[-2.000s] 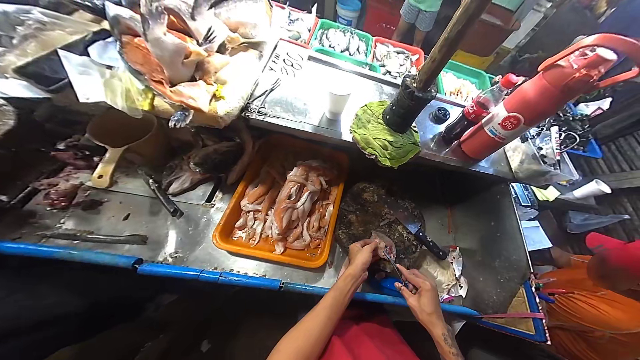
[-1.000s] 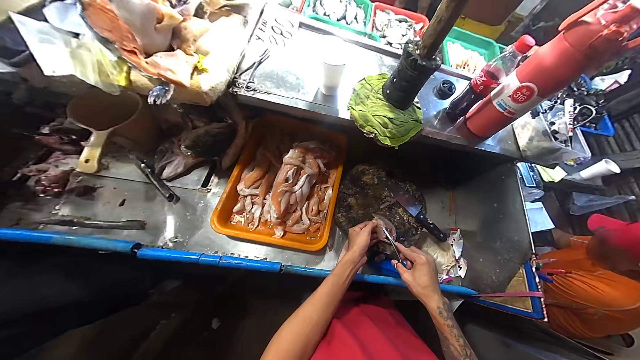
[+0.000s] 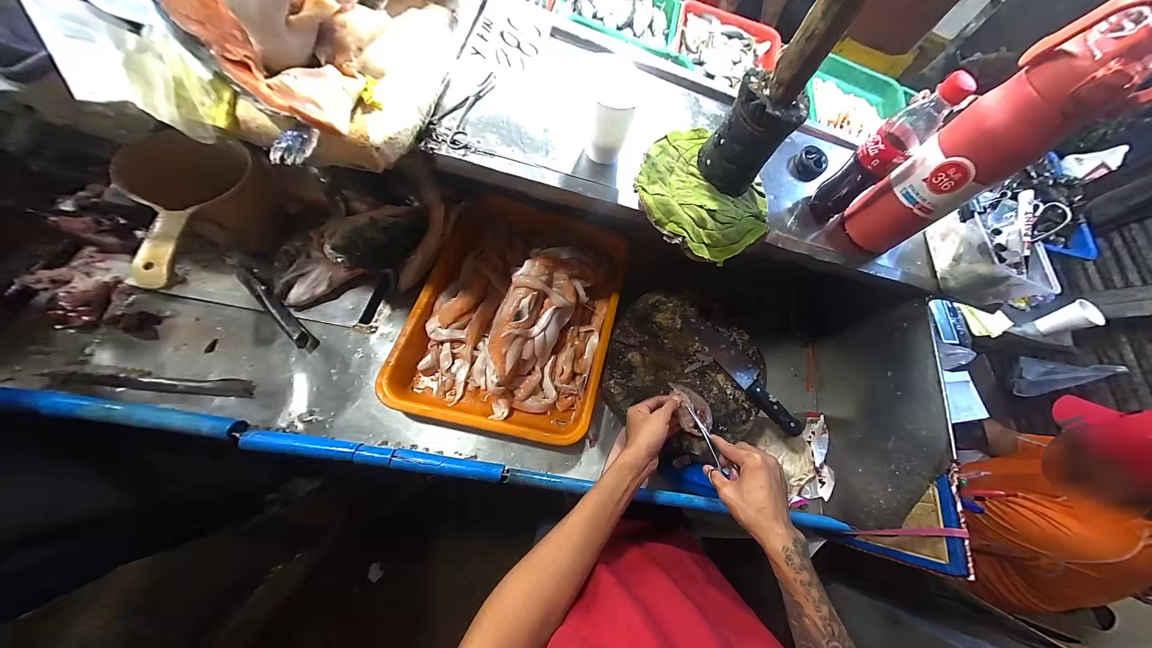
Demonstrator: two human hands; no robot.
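My left hand [image 3: 650, 429] pinches the left edge of a small piece of fish [image 3: 693, 409] over the near part of a round, dark chopping block [image 3: 666, 346]. My right hand [image 3: 751, 486] grips a thin metal tool [image 3: 702, 426], whose tip touches the piece; whether it is scissors or a small blade I cannot tell. A kitchen knife with a black handle [image 3: 772, 405] lies on the block, its handle over the right edge. Left of the block, an orange plastic tray [image 3: 486, 432] holds strips of pinkish fish flesh [image 3: 531, 333].
A blue-edged rail [image 3: 441, 463] borders the metal counter. A plastic dipper [image 3: 180, 193] and fish parts [image 3: 85, 279] lie left. On the raised shelf are a white cup [image 3: 610, 126], leaves around a post [image 3: 702, 193], a cola bottle [image 3: 886, 148] and a red flask [image 3: 981, 135]. A person in orange [image 3: 1053, 513] is at right.
Both hands stay together at the near edge of the block, still on the fish piece and the tool. The view has shifted slightly.
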